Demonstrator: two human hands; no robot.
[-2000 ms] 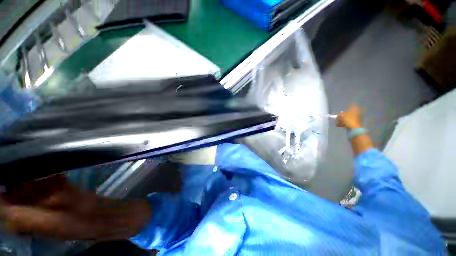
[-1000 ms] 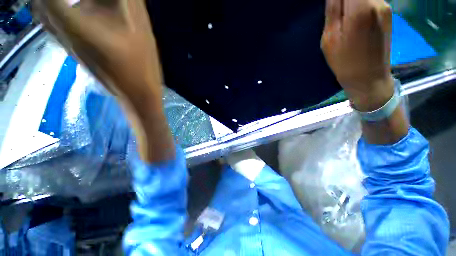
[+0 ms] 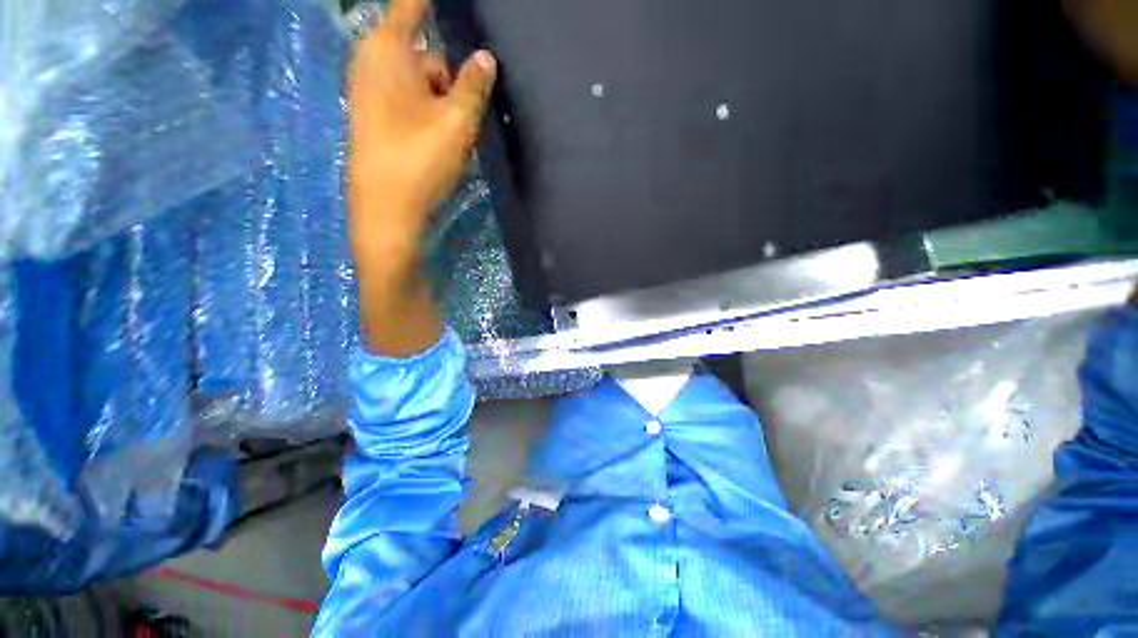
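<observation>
The large matte black insulation sheet (image 3: 774, 150), with small pale dots, lies at the top centre over a metal cover. The cover's pale front edge (image 3: 799, 277) shows below the sheet, along the rail. My left hand (image 3: 412, 143) is at the sheet's left edge, thumb over the dark edge and fingers outside it. It appears to grip this edge; the fingertips are partly cut off by the frame top. Only a blurred, dark part of my right hand (image 3: 1111, 28) shows in the top right corner, so its hold is hidden.
Bubble-wrapped blue panels (image 3: 237, 299) stand close at the left. A metal rail (image 3: 948, 297) runs between my body and the green belt (image 3: 1023, 239). A clear plastic waste bag (image 3: 911, 436) with white strips hangs below the rail at the right.
The black sheet, raised and blurred earlier, is now low over the metal cover by the rail. My left hand has moved to its left edge; my right hand has moved to the far right.
</observation>
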